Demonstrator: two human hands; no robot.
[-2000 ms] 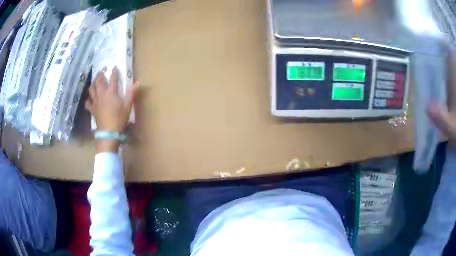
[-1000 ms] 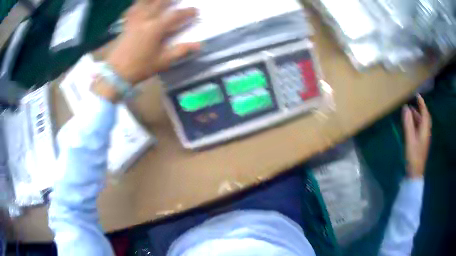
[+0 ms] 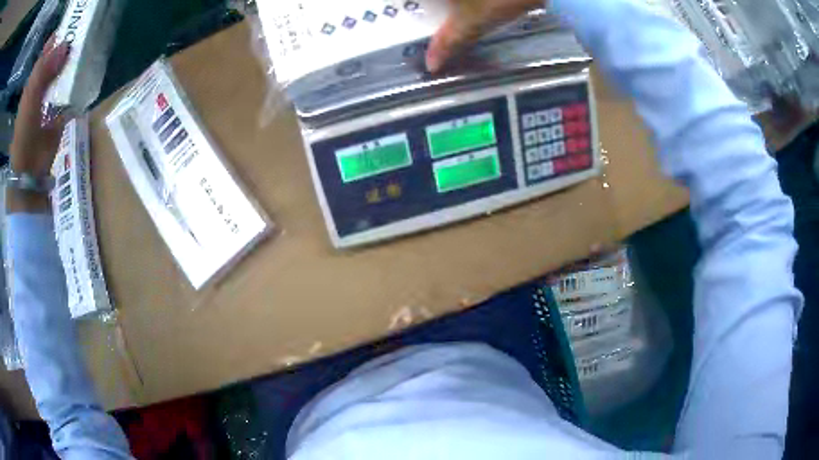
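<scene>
A digital bench scale (image 3: 449, 162) with three green displays stands on the brown table. A wrapped white toothbrush box (image 3: 359, 45) lies across its metal pan. My right hand (image 3: 476, 31) lies on this box, thumb at its front edge, fingers partly cut off by the top of the picture. My left hand (image 3: 40, 108), at the upper left, holds another toothbrush box (image 3: 85, 54) raised and tilted. One white box (image 3: 184, 175) lies face up left of the scale, and a narrower one (image 3: 76, 225) lies beside it.
Wrapped boxes (image 3: 754, 45) lie at the upper right. Below the table's front edge, a green crate (image 3: 561, 359) holds several boxes (image 3: 593, 314) in clear film. A red object (image 3: 171, 427) shows below the table at the lower left. Brown table covering (image 3: 269, 296) runs along the front.
My left hand has moved from the scale to the upper left and now holds a box. My right hand has come up from beside the table onto the box on the scale.
</scene>
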